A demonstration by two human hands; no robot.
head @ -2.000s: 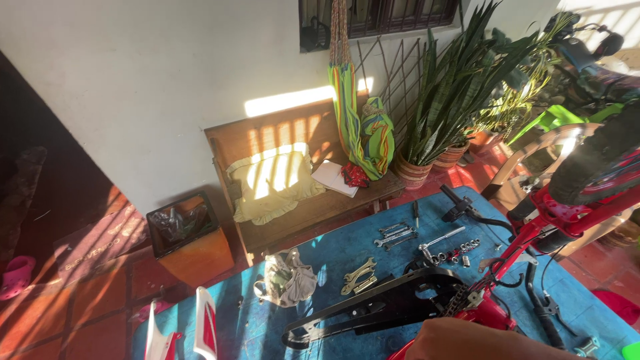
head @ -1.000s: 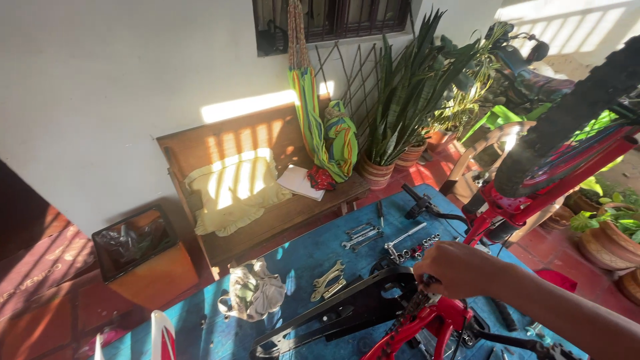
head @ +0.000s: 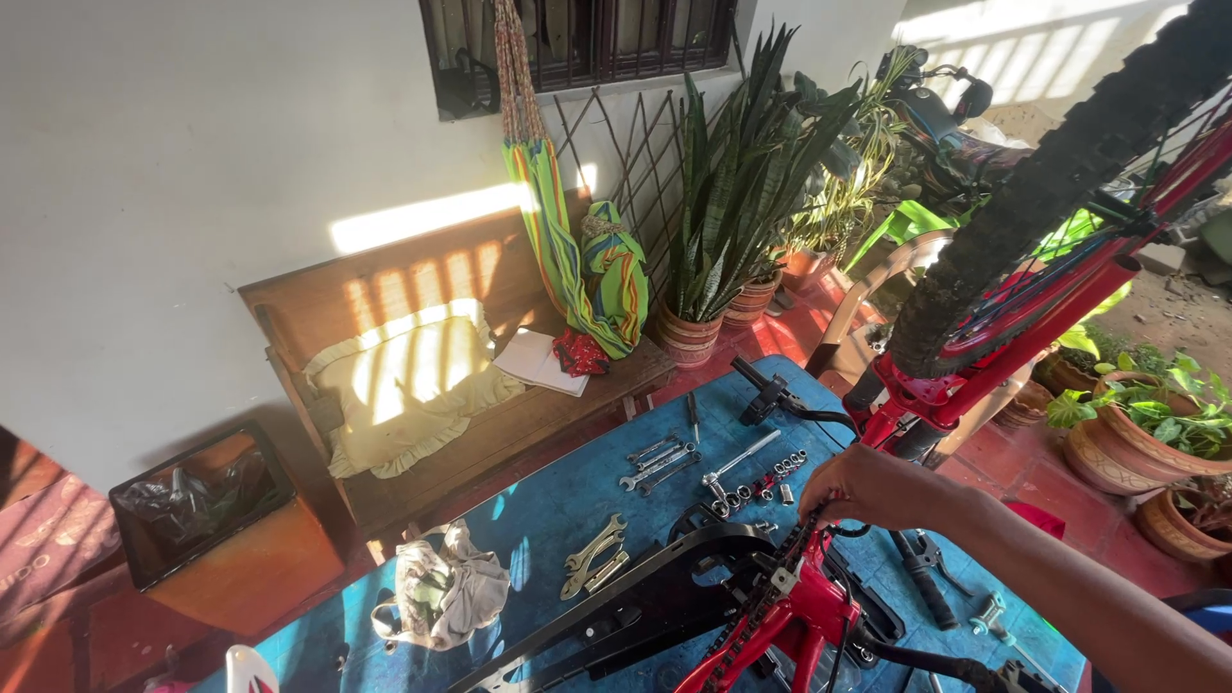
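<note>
My right hand (head: 847, 489) reaches in from the right, its curled fingers at the chain (head: 784, 568) on the red bicycle frame (head: 818, 602); whether they grip it is hidden. The bicycle is upside down, its knobby tire (head: 1020, 192) raised at the right. A black chain guard (head: 635, 597) lies left of the frame on the blue table (head: 549, 481). Beyond it are combination wrenches (head: 662, 464), a ratchet handle (head: 741, 457) and sockets (head: 786, 493). Brass-coloured wrenches (head: 594, 558) lie near a crumpled cloth (head: 448, 587). My left hand is out of view.
A wooden bench (head: 423, 491) with a cushion (head: 414, 385) stands behind the table, with a bin (head: 221, 529) at its left. A plastic chair (head: 866, 289) and potted plants (head: 688, 337) are beyond the bicycle. A handlebar grip (head: 922, 582) rests near the table's right side.
My right hand was farther left over the frame one second ago relative to nothing clearly fixed; the view has shifted right since two seconds ago, and more of the bicycle shows.
</note>
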